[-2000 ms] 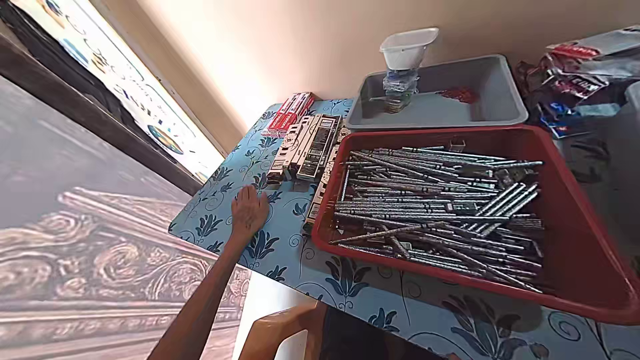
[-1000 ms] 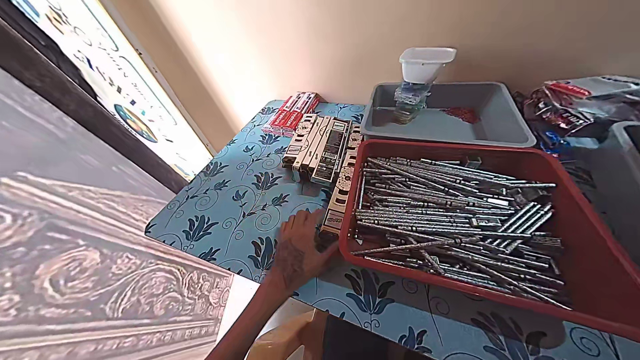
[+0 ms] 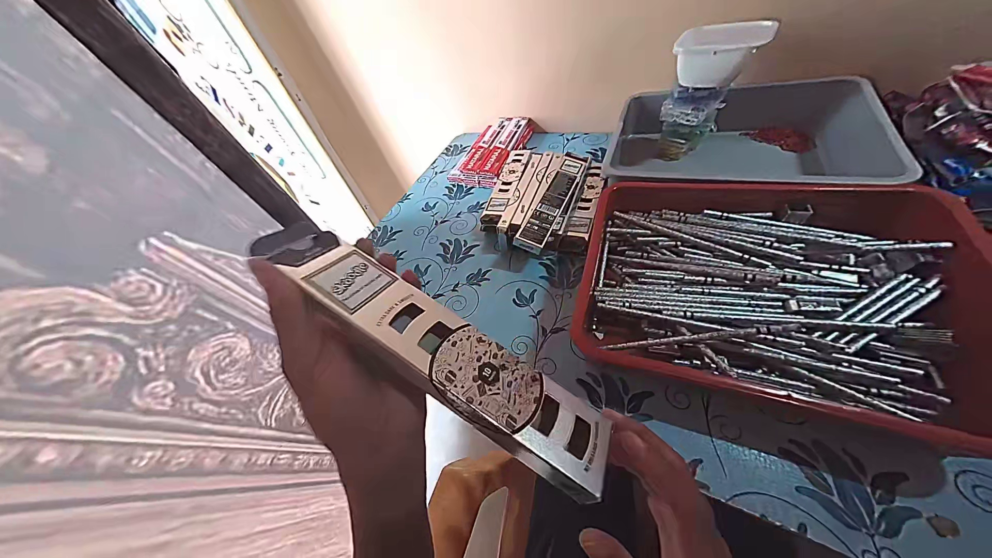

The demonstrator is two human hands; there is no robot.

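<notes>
A long cream-and-black cardboard pencil box (image 3: 403, 310) with small windows and a hanger tab lies tilted across the view. My left hand (image 3: 341, 372) grips it from beneath near the tab end, its fingertips showing past the far edge. At the box's lower right end, my right hand (image 3: 659, 480) has its fingers against the corner, with the thumb apart below. Several similar boxes (image 3: 542, 198) are stacked on the flowered tablecloth beside a red plastic tray (image 3: 589, 318), which holds many silvery patterned pencils (image 3: 728, 310).
Red-and-white packs (image 3: 492, 151) lie near the wall. Behind the red tray, a grey tray (image 3: 876, 128) holds clear containers with a white tub (image 3: 721, 54) on top, plus small red pieces. Plastic packets (image 3: 957, 124) are at the far right. An orange-brown chair part (image 3: 473, 496) is below.
My left hand, one second ago on the tablecloth beside the stacked boxes, now holds a box up close to the camera. My right hand has come into view at the box's other end.
</notes>
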